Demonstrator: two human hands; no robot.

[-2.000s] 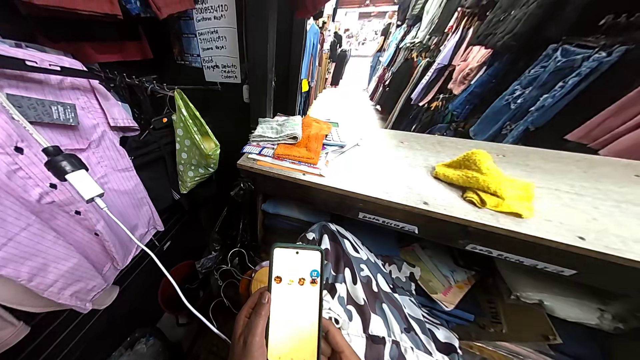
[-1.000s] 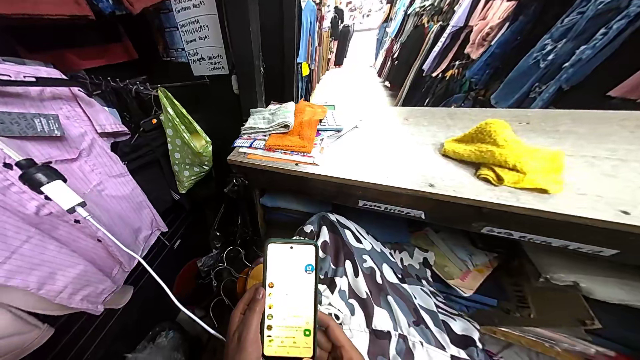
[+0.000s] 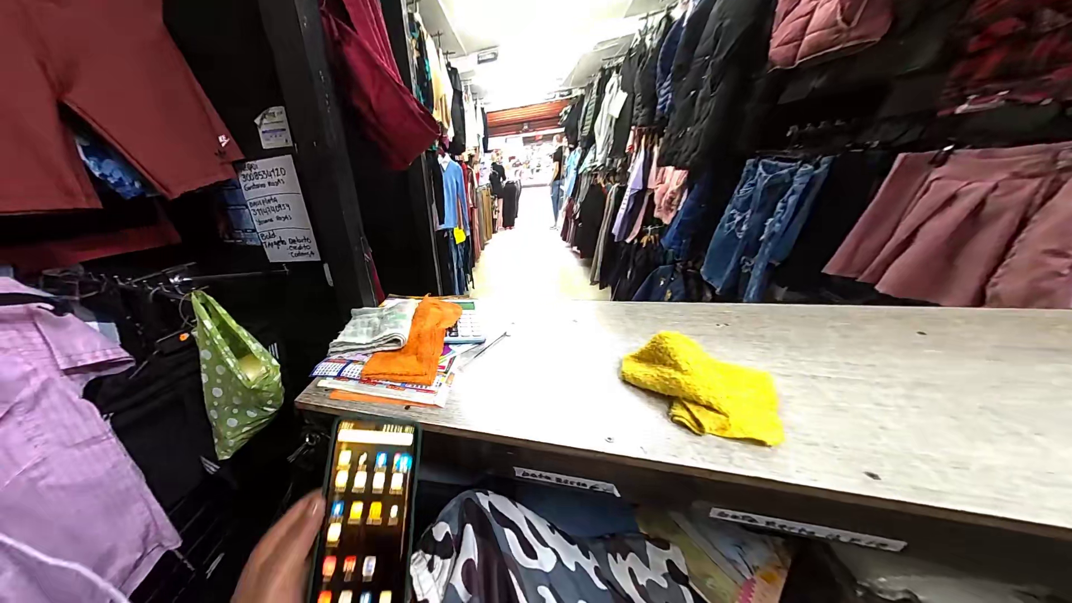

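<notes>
My left hand (image 3: 280,557) is at the lower edge of the view, closed around the left side of a smartphone (image 3: 365,511) in a dark case. The phone stands upright, its lit screen showing rows of coloured icons. My right hand does not show. Just beyond the phone, on the left end of the counter (image 3: 854,402), an orange cloth (image 3: 416,343) and a grey-white cloth (image 3: 374,327) lie on printed papers, with a calculator (image 3: 466,322) beside them. A crumpled yellow cloth (image 3: 708,388) lies farther right on the counter. Camouflage-patterned fabric (image 3: 536,553) is below the counter, right of the phone.
A green dotted plastic bag (image 3: 237,377) hangs at left beside a pink striped shirt (image 3: 75,452). A white cable (image 3: 59,569) crosses the lower left corner. Shelves under the counter hold folded items. Racks of clothes line an aisle beyond, where a person (image 3: 557,180) stands far off.
The view has tilted up. The phone's screen has gone from a light page to a dark one with icons. My right hand, earlier at the phone's right side, no longer shows.
</notes>
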